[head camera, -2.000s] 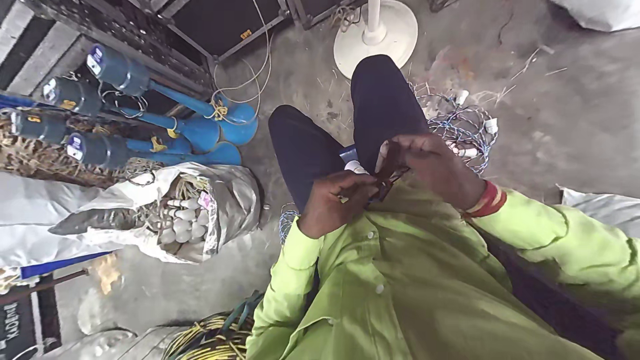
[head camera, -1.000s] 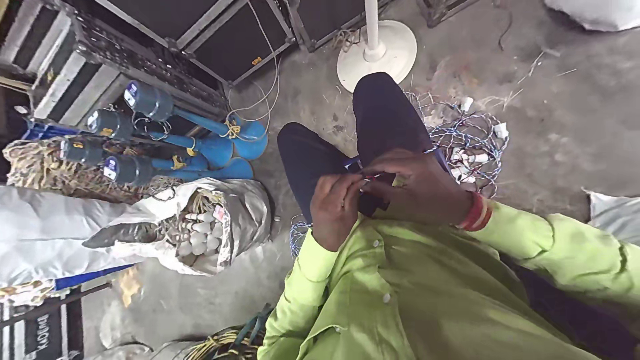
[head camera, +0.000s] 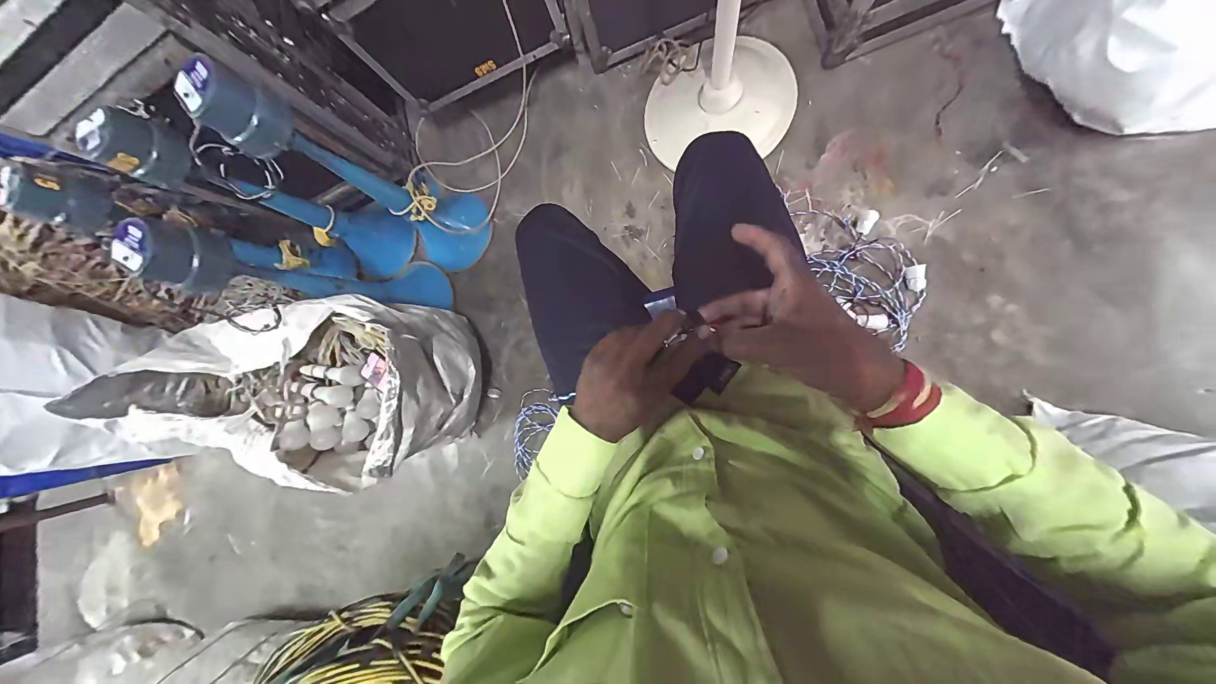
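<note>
Above my lap, my left hand (head camera: 627, 375) pinches a small item that looks like a wire end, with a ring-like metal glint at its fingers. Close against it on the right is my right hand (head camera: 803, 332), its thumb and fingertips at the same small reddish bit and one finger raised; a red band circles that wrist. A small black object (head camera: 711, 376) shows just below the fingers, its kind unclear. Behind the hands, a blue and white piece (head camera: 659, 303) lies between my thighs. Blue and white twisted wires with white fittings (head camera: 869, 275) lie in a tangle beside my right knee.
A white round stand base (head camera: 769, 104) is ahead of my knees. To the left are several blue horn-shaped units (head camera: 380, 242) and an open white sack (head camera: 442, 366) of bulbs. Yellow and black cable (head camera: 356, 646) is coiled at lower left. Black cases (head camera: 456, 47) line the top.
My right hand's fingers have spread, with one now raised, where they were curled close to the left hand one second ago. Both hands remain together over the lap.
</note>
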